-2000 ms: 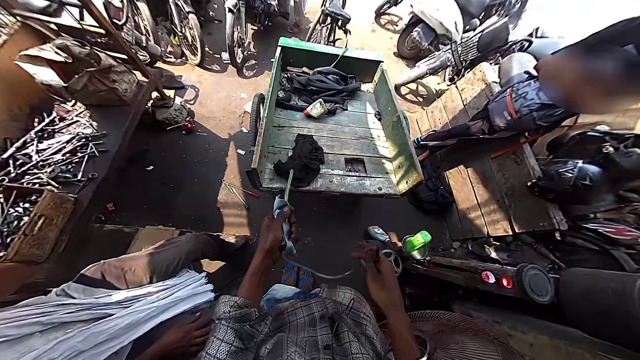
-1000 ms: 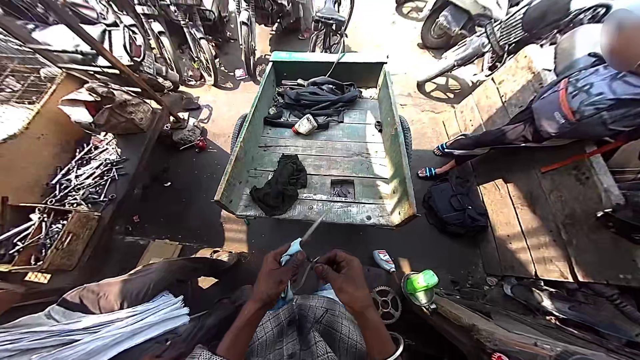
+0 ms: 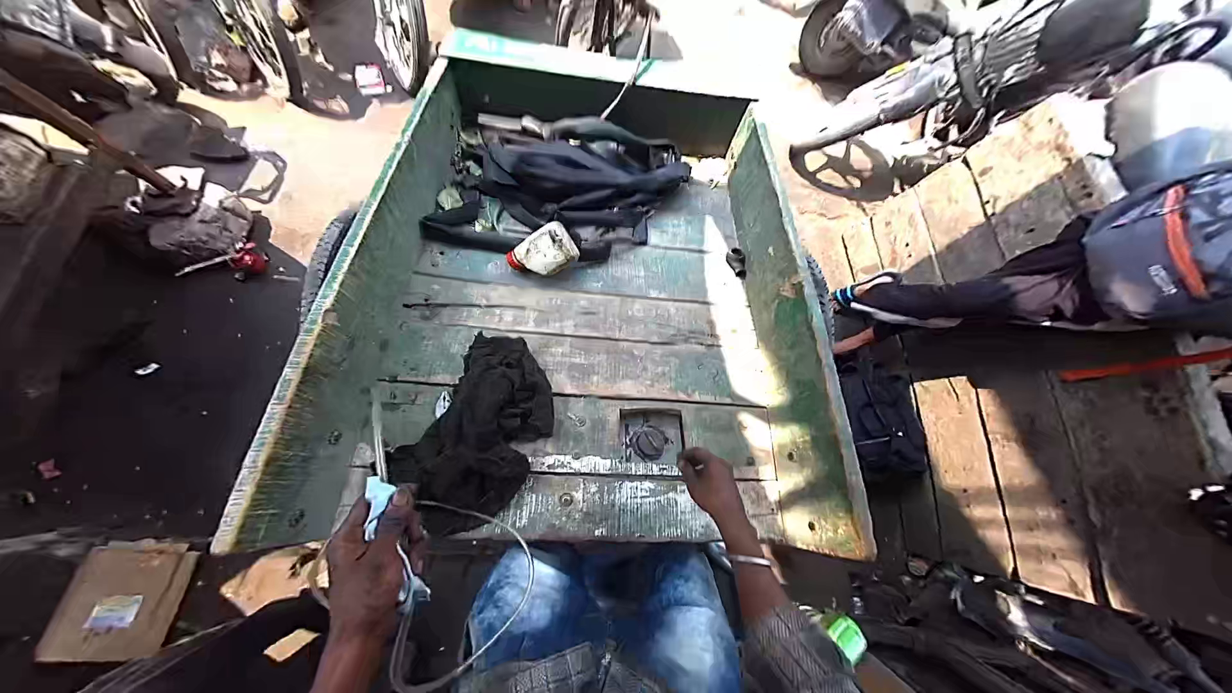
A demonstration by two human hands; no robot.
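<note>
My left hand [image 3: 371, 558] is closed around a light blue cloth [image 3: 378, 502] and a pale stick-like tube or rod [image 3: 377, 438] that points away from me. A thin clear tube [image 3: 527, 568] loops from this hand across my lap. My right hand [image 3: 710, 481] is over the near end of a green cart bed, beside a square opening with a round dark cap [image 3: 649, 442]; whether its curled fingers hold anything cannot be told. A crumpled black cloth [image 3: 496, 414] lies on the boards between my hands.
The green cart [image 3: 577, 332] holds dark garments or straps [image 3: 577, 173] and a white bottle with a red cap [image 3: 547, 249]. At the right, a person sits by wooden planks [image 3: 948, 452] with a black bag [image 3: 878, 414] nearby. Parked motorcycles [image 3: 895, 106] stand beyond. Cardboard [image 3: 117, 602] lies lower left.
My hands, close together one second ago, are now apart: the left at the cart's near left, the right at the square opening. The view has moved closer to the cart.
</note>
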